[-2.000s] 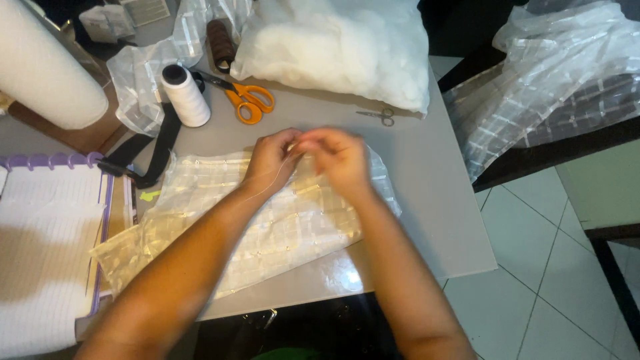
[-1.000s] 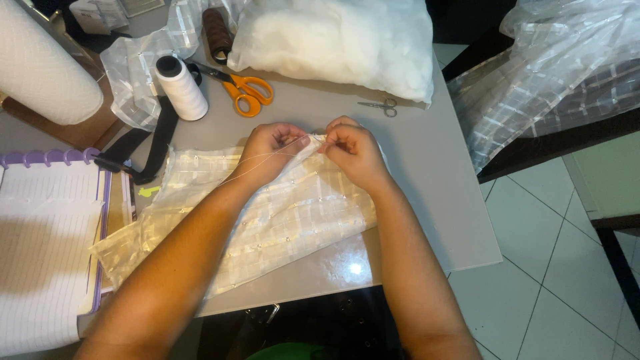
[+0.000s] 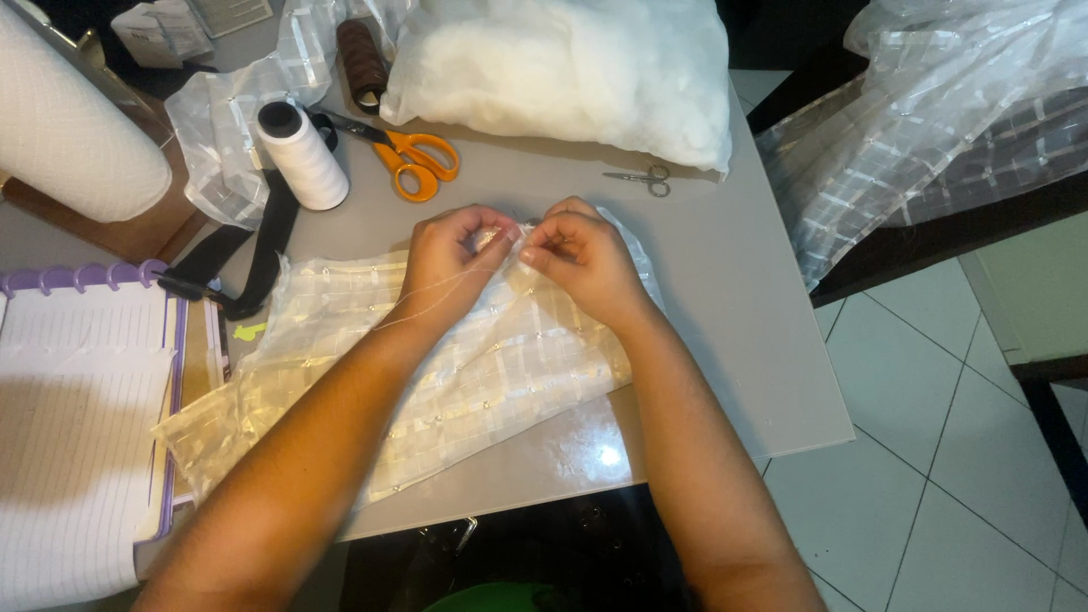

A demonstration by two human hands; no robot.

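A sheer white checked fabric (image 3: 476,374) lies across the table under my forearms, its upper edge raised between my hands. My left hand (image 3: 455,259) pinches that edge between thumb and fingers, and a loose white thread (image 3: 433,302) loops over its wrist. Close beside it, my right hand (image 3: 582,259) grips the same edge with bent fingers. Whether a needle is between the fingertips cannot be told. Orange-handled scissors (image 3: 416,161) and a cone of white thread (image 3: 304,157) stand beyond my left hand. Small metal scissors (image 3: 648,179) lie beyond my right hand.
A bag of white stuffing (image 3: 561,76) lies at the back, beside a spool of brown thread (image 3: 363,64). On the left are a paper towel roll (image 3: 76,119), a black strap (image 3: 255,255) and a ring-bound notebook (image 3: 76,408). More sheer fabric (image 3: 918,127) hangs at the right.
Two seconds ago my right hand was blurred and overlapped my left hand's fingertips. It has moved to the right, and both hands now hold the raised fabric edge side by side.
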